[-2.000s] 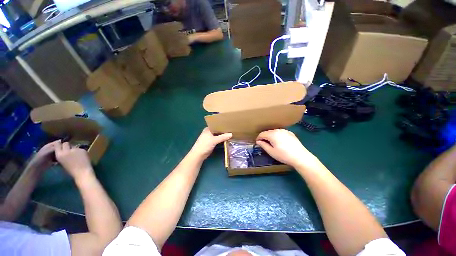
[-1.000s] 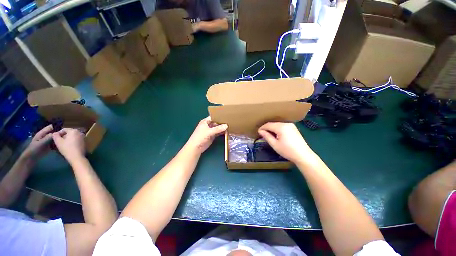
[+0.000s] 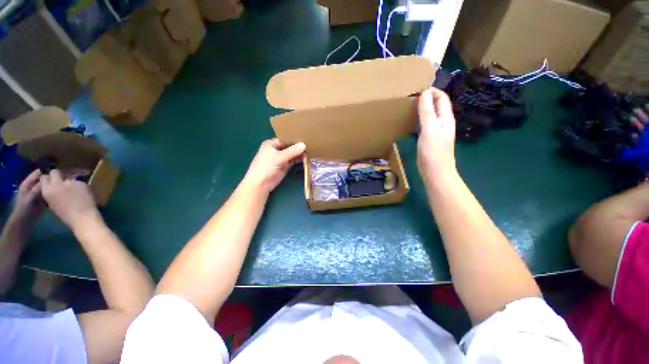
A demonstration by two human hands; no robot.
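Note:
A small brown mailer box [image 3: 359,203] sits on the dark green bench in front of me, its box lid [image 3: 341,126] standing open behind the tray. A shiny clear plastic bag [image 3: 325,180] lies in the left part. A black power adapter [image 3: 366,186] with its black cable lies in the right part. My left hand [image 3: 270,162] holds the box's back left corner, thumb inside the lid's base. My right hand [image 3: 436,126] holds the lid's right edge near the tuck flap, with the fingers partly behind the cardboard.
Black adapter heaps [image 3: 478,103] lie at right, with a large shipping carton [image 3: 537,37] behind. White cables [image 3: 544,71] run beside them. A white power strip [image 3: 440,32] stands behind the lid. A co-worker at left handles another open box [image 3: 105,181]. Another person's arm [image 3: 612,220] is at right.
My right hand has left the tray's inside and moved up to the lid's right edge, uncovering the adapter and cable. The view has tilted down. My left hand stays at the back left corner.

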